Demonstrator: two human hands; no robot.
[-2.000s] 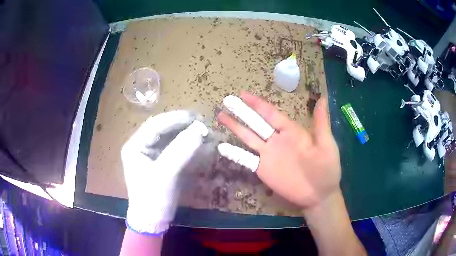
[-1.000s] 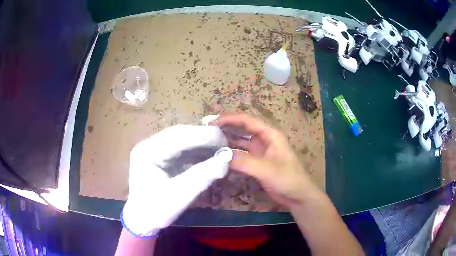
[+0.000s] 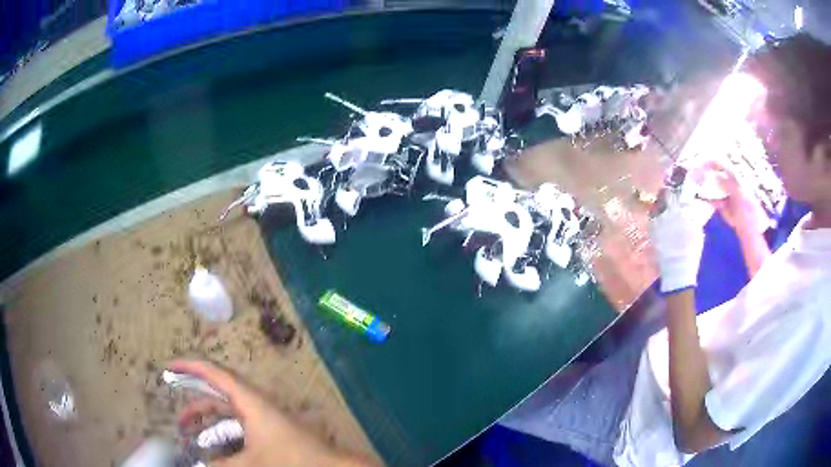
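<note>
My right hand (image 3: 260, 421) is at the bottom left, bare with white sleeves on some fingers. Its fingers are curled; whether they hold a part is unclear. My left hand (image 3: 150, 453) shows only as a blurred white patch at the bottom edge. A squat white bottle (image 3: 210, 295) with a yellow tip stands on the stained brown board (image 3: 128, 255). A clear cup (image 3: 60, 399) with tiny white bits is at the far left. White part-assembled units (image 3: 292, 196) stand on the green surface, with more white units (image 3: 501, 223) to their right.
A green pack with a blue end (image 3: 353, 316) lies right of the board on the green surface (image 3: 428, 374). A coworker in a white shirt (image 3: 774, 337) works at the right with gloved hands raised. A blue bin (image 3: 182, 32) is at the top left.
The view has swung right, bringing the coworker and more units into sight. The board, cup and both hands now sit at the lower left, and my left hand is mostly out of frame.
</note>
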